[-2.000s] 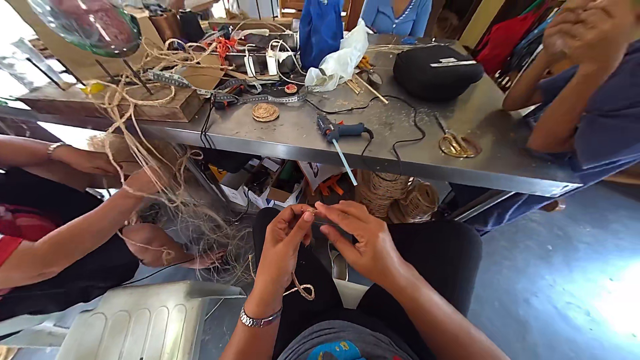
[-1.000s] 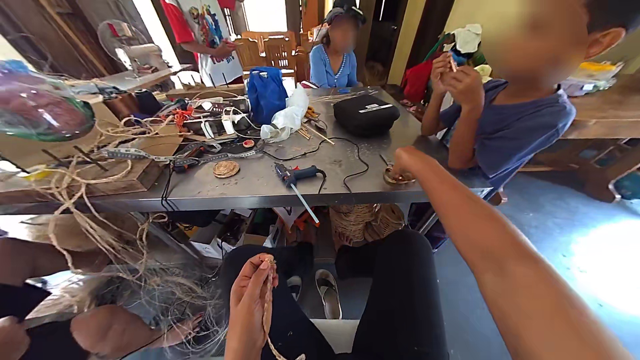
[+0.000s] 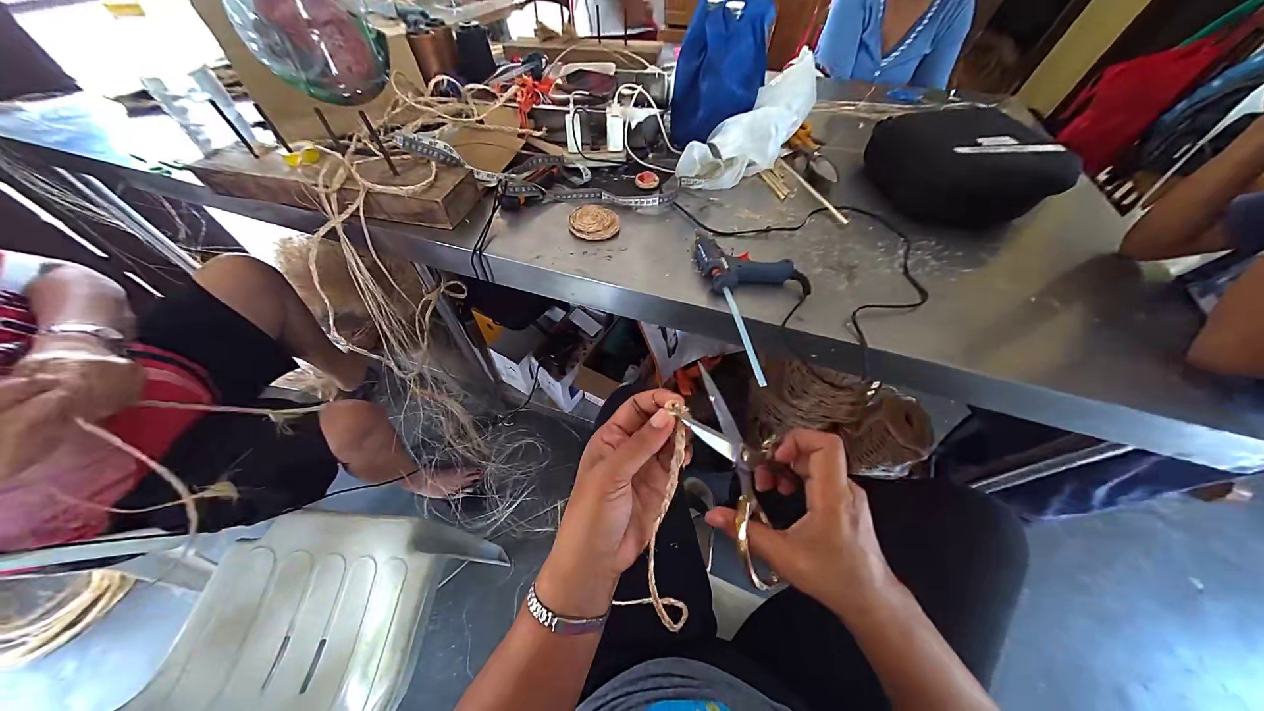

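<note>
Between its thumb and fingers, my left hand (image 3: 632, 474) pinches the top end of a braided natural-fibre cord (image 3: 664, 523), which hangs down and loops over my lap. My right hand (image 3: 815, 513) has its thumb and fingers in the gold-coloured handles of a pair of scissors (image 3: 736, 444). The blades stand apart, and one blade's tip lies at the cord end by my left fingertips. On the table beyond my hands are a glue gun (image 3: 746, 269) with a pale glue stick and a small coiled fibre disc (image 3: 593, 222).
A metal table (image 3: 968, 296) spans the view ahead, bearing a black case (image 3: 973, 163), a blue bag (image 3: 721, 69), a tape measure and cables. Fibre strands hang from a wooden block (image 3: 336, 188). A plastic chair (image 3: 296, 612) and a co-worker holding cord are at left; others sit across and at right.
The scissors, on the table two seconds ago, are now in my right hand, which has come back from the table to beside my left hand. The view has tilted down again.
</note>
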